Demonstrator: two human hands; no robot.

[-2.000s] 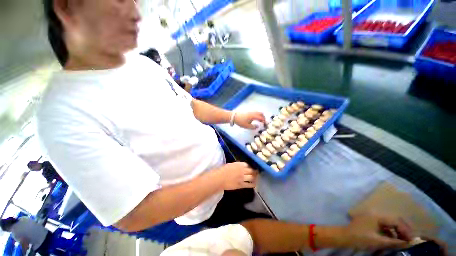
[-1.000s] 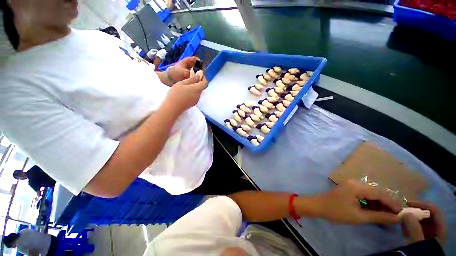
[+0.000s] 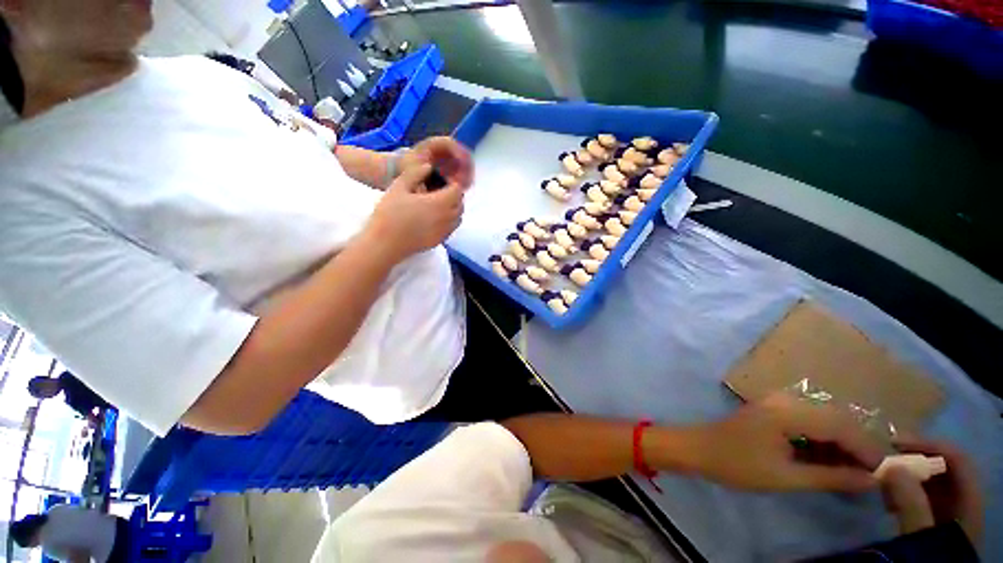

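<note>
A pale peach doll part [image 3: 908, 467] is held between the fingers of both hands at the lower right. My left hand [image 3: 794, 445], with a red cord on the wrist, reaches in from the left and its fingertips close on the part. My right hand [image 3: 944, 495] grips the part from the right side, partly cut off by a dark sleeve. Clear wrinkled tape [image 3: 814, 390] lies on a brown cardboard pad [image 3: 808, 350] behind my left hand. A small green spot shows by my left fingers; most of it is hidden.
A blue tray [image 3: 526, 308] holds rows of joined peach and dark parts, left of the pad. A person in a white shirt [image 3: 198, 220] stands beside it, holding a dark piece. A green conveyor belt [image 3: 770, 132] runs behind the bench. A blue crate [image 3: 423, 79] stands further off.
From the oldest frame, the view has turned, and the tray and pad sit differently in it. The other person's hands have left the tray for a dark piece. My hands stay together around the peach part.
</note>
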